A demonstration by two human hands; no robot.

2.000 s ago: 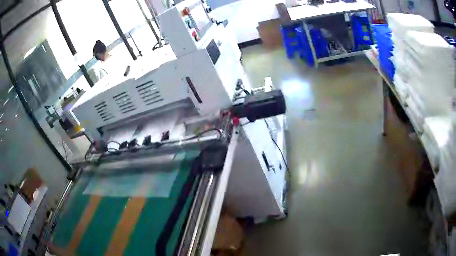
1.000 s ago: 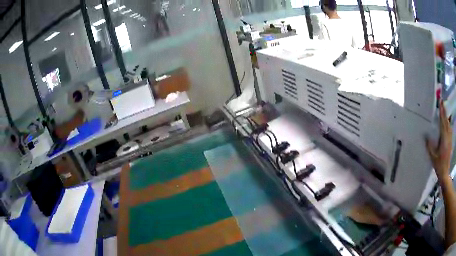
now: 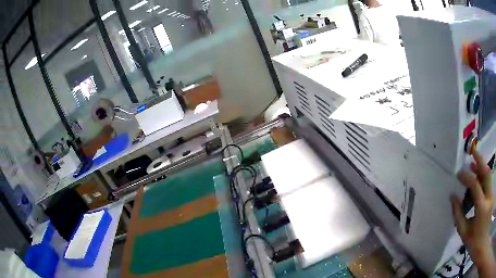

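Observation:
My right hand (image 3: 475, 209) is at the right edge with its fingers apart, holding nothing. A fingertip is at the lower knob (image 3: 471, 144) on the machine's control panel; whether it presses is unclear. A red button (image 3: 475, 57) and a green-labelled button (image 3: 473, 101) are above it. The white vented machine (image 3: 348, 133) stands beside a green bed (image 3: 179, 244) with brown stripes. Two white sheets (image 3: 323, 217) lie between the machine and a metal rail (image 3: 247, 209) with black fittings and cables. My left hand is not in view.
A black marker (image 3: 355, 65) and a handwritten paper (image 3: 380, 106) lie on the machine. A person in white (image 3: 378, 23) is behind it. Blue bins with white contents (image 3: 90, 237) stand at lower left. A side bench (image 3: 198, 117) holds a white box (image 3: 159, 113) and cartons.
The view has swung left and come closer to the panel. My right hand has moved from the panel's side to the lower knob. The rail now sits farther from the machine, with the white sheets exposed.

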